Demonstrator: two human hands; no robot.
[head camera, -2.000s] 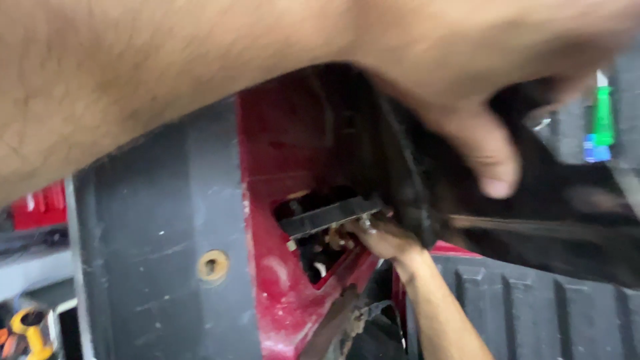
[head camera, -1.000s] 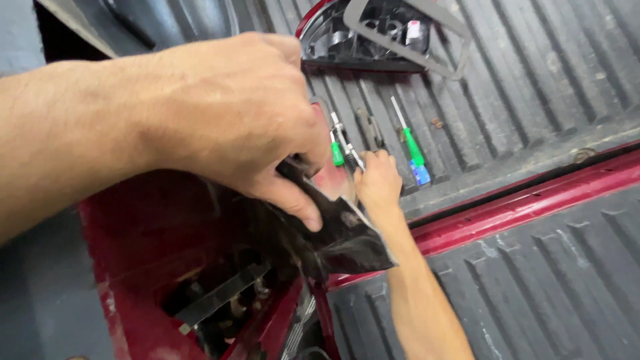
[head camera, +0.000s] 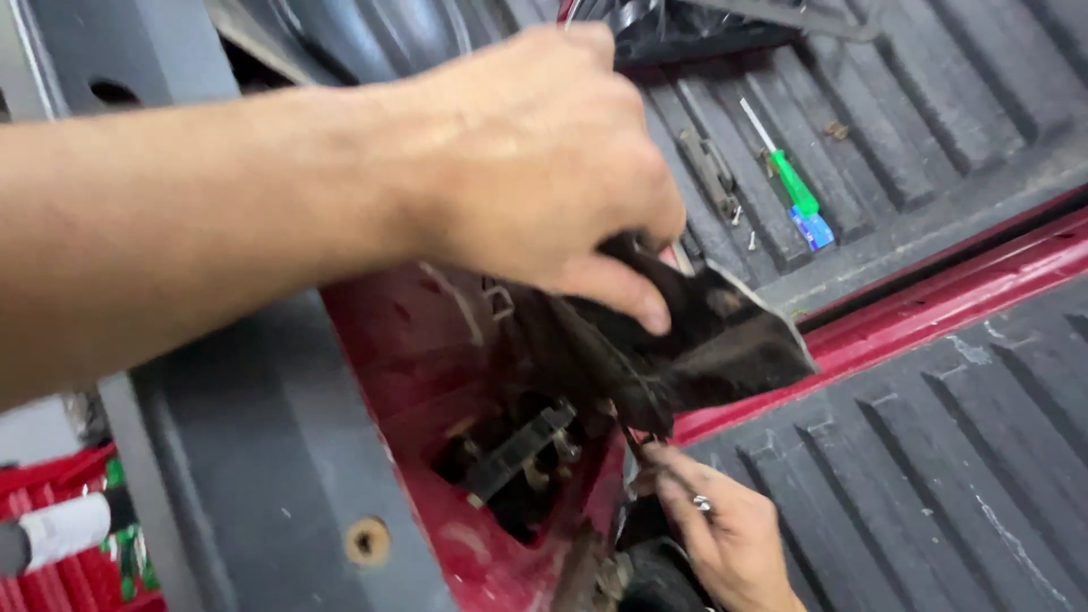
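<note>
My left hand (head camera: 544, 161) reaches in from the left, its fingers and thumb closed on a bent black flap (head camera: 731, 340), which looks like plastic or rubber. Below the flap, a red painted body panel (head camera: 399, 365) has a dark opening, with a black bracket-like part (head camera: 523, 450) across it. My right hand (head camera: 722, 518) is at the panel's edge, right of that opening, pinching a slim tool with a shiny metal part (head camera: 701, 502). The tool's tip is hard to make out. A screwdriver with a green handle (head camera: 795, 183) lies on the ribbed bed liner (head camera: 909, 127).
A tail light assembly (head camera: 697, 34) lies at the top with a grey frame (head camera: 816, 19) over it. Small metal parts (head camera: 712, 174) and screws are near the screwdriver. A red painted edge (head camera: 952, 302) separates two ribbed surfaces. At lower left are a red tray (head camera: 51, 569) and a white-and-black cylinder (head camera: 68, 529).
My right hand has moved from beside the tools on the bed liner down to the panel's edge by the opening. My left hand still holds the black flap.
</note>
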